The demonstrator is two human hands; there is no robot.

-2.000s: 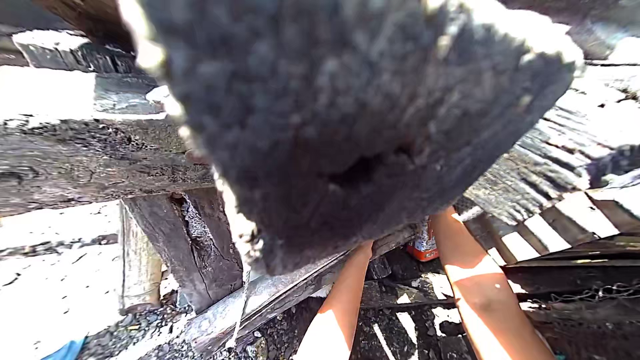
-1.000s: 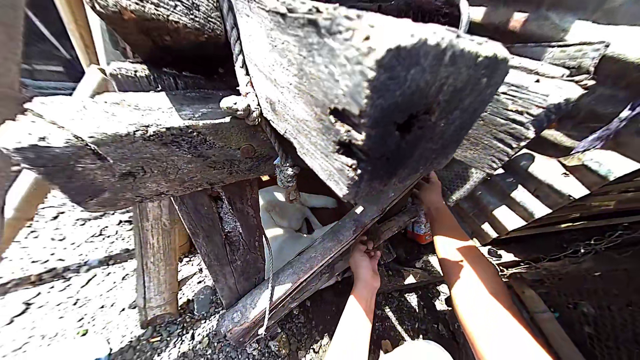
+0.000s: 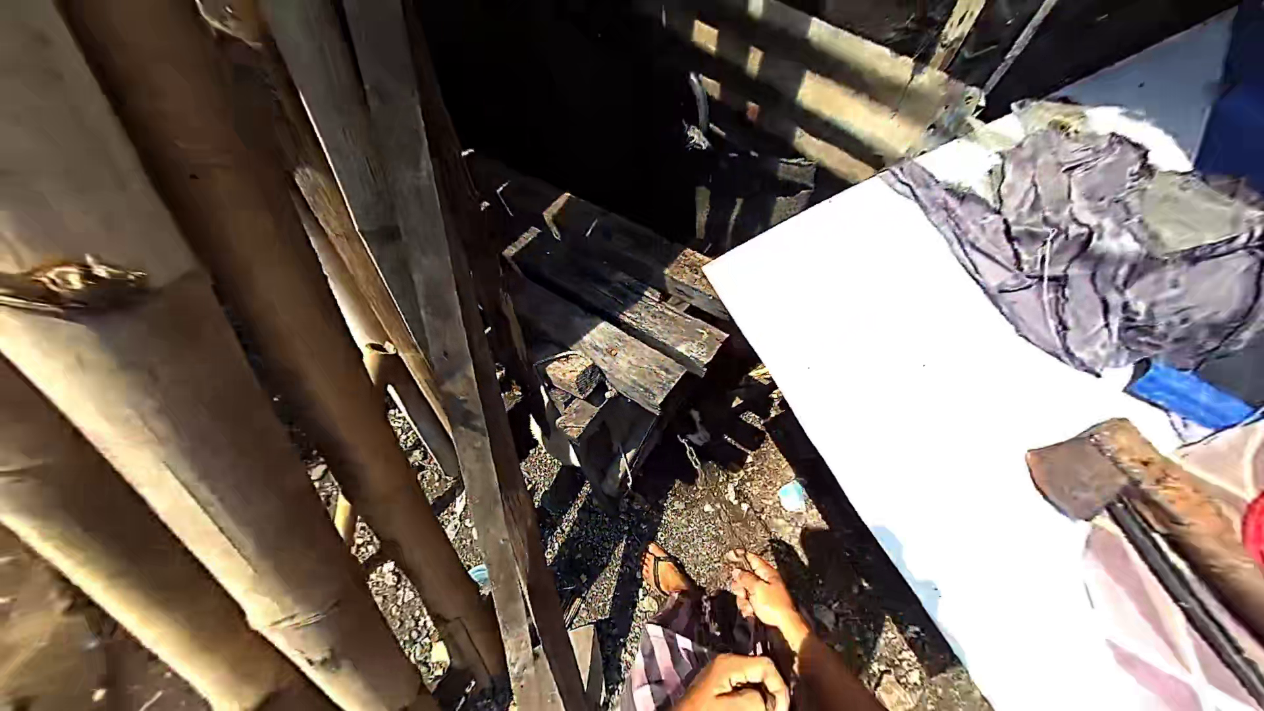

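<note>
My right hand is low over the gravel, its fingers slightly curled and apart, with nothing visible in it. Just below it, at the bottom edge, my left hand has its fingers curled; whether it holds anything is hidden. Above and left of the hands, weathered planks rest one beside another, with small wood pieces by their ends. A rusty-headed hatchet or similar tool with a black handle lies at the right on a patterned cloth.
Bamboo poles and upright boards stand at the left. A white board fills much of the right side, bearing a crumpled grey cloth. A foot in a flip-flop is on the gravel. Slatted wood lies beyond.
The view has swung away from the charred beam and rope. One second ago my hands were at a weathered timber beneath that beam; now both are low above the ground, off the timber.
</note>
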